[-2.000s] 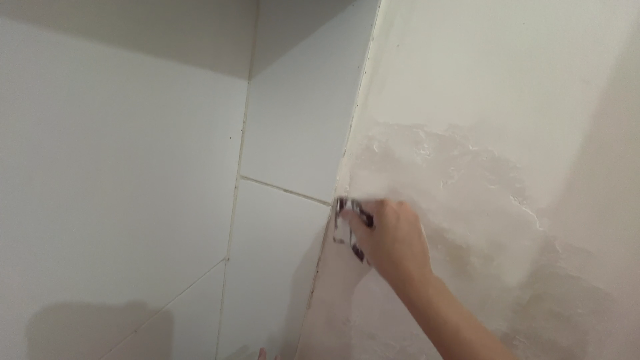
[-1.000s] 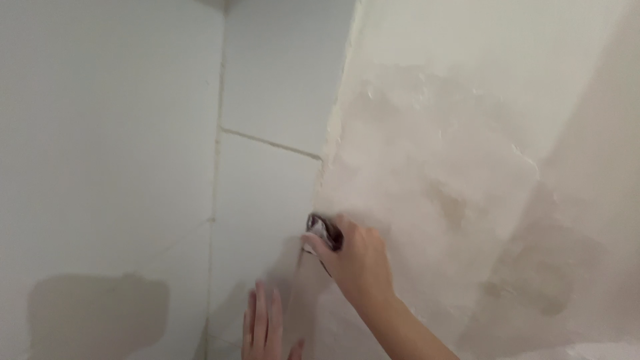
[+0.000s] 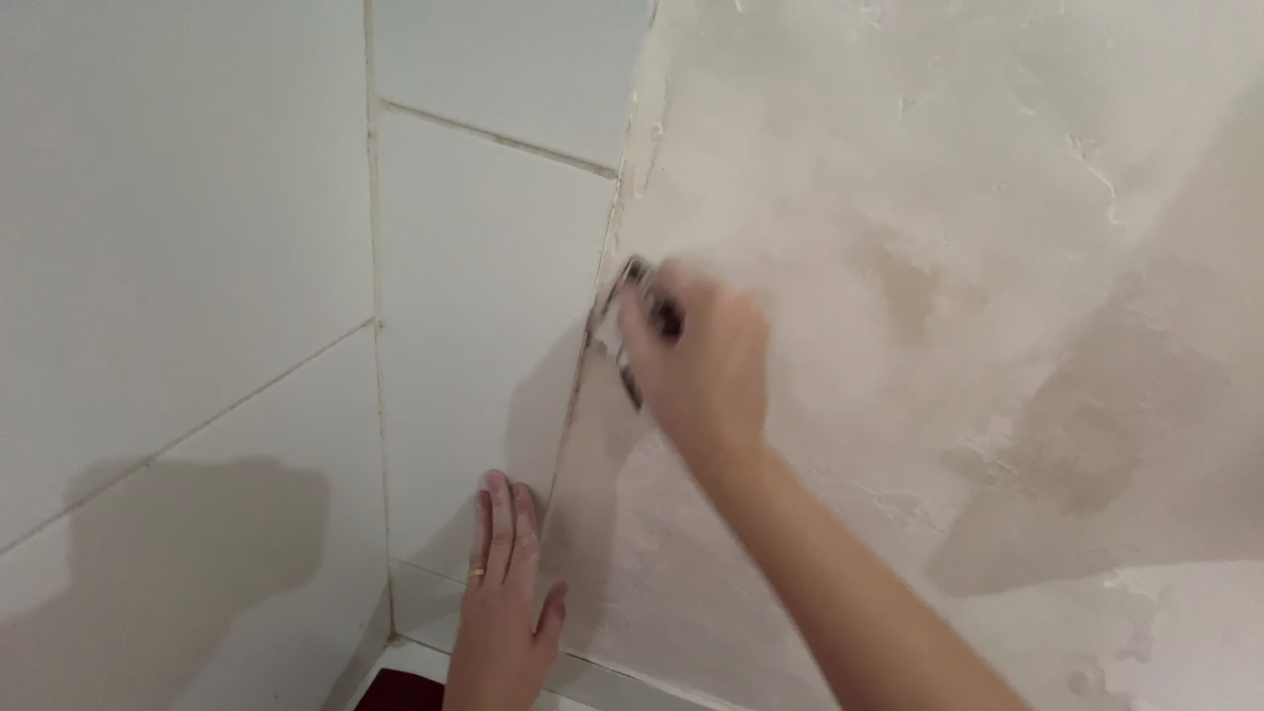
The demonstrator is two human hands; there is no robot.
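My right hand [image 3: 706, 355] grips a small dark-and-metal hand tool [image 3: 632, 331], probably a scraper, blurred by motion. The tool lies against the seam where the white wall tiles [image 3: 484, 257] meet the plastered wall [image 3: 938, 296]. Much of its body is hidden by my fingers. Lower down, my left hand [image 3: 506, 583], with a ring on one finger, rests flat on the tile beside that seam and holds nothing.
Another tiled wall [image 3: 188, 197] meets this one in a corner at the left. Grout lines run between the tiles. A baseboard strip [image 3: 622, 681] and a dark red object [image 3: 400, 691] show at the bottom. The plaster is patchy and rough.
Two seconds ago only fingertips of my left hand showed; it now lies on the tile. My right hand has moved down along the seam with the tool.
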